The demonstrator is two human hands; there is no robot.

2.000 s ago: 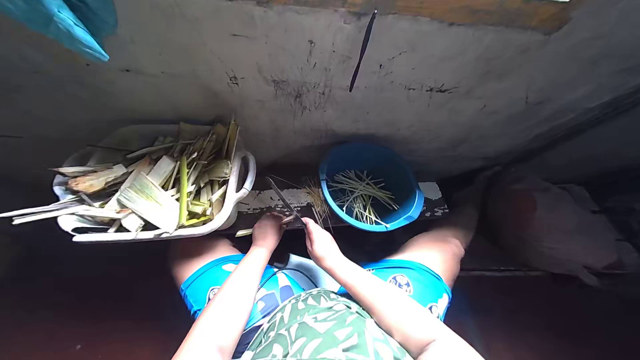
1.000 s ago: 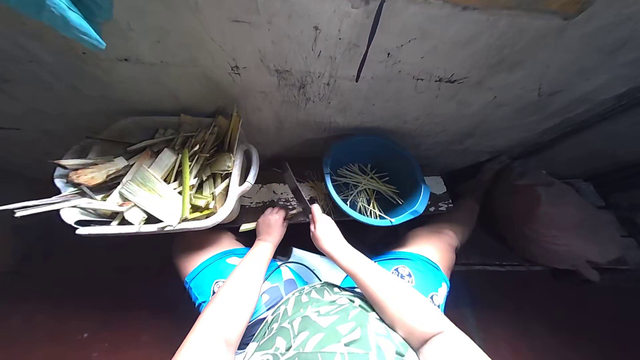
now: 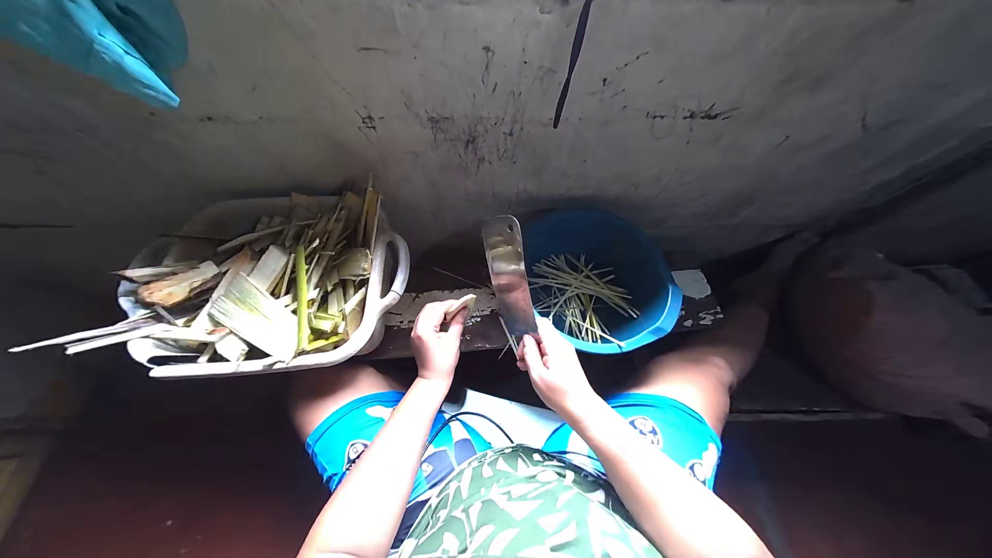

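Note:
My right hand grips the handle end of a cleaver; its broad metal blade, with a hole near the tip, points away from me beside the blue basin. Between the thumb and fingers of my left hand is a small pale piece of plant stalk. Thin green and pale strips lie in the blue plastic basin to the right. On the left, a white plastic basket is heaped with cut stalk pieces, some jutting over its left rim.
Basket and basin stand on a low wooden bench with peeling paint, against a stained grey wall. A large pale sack sits at the right. Blue plastic hangs at the upper left.
The cleaver, held lower between the hands before, is now raised with its broad side showing. My left hand has come away from it, holding the pale piece up.

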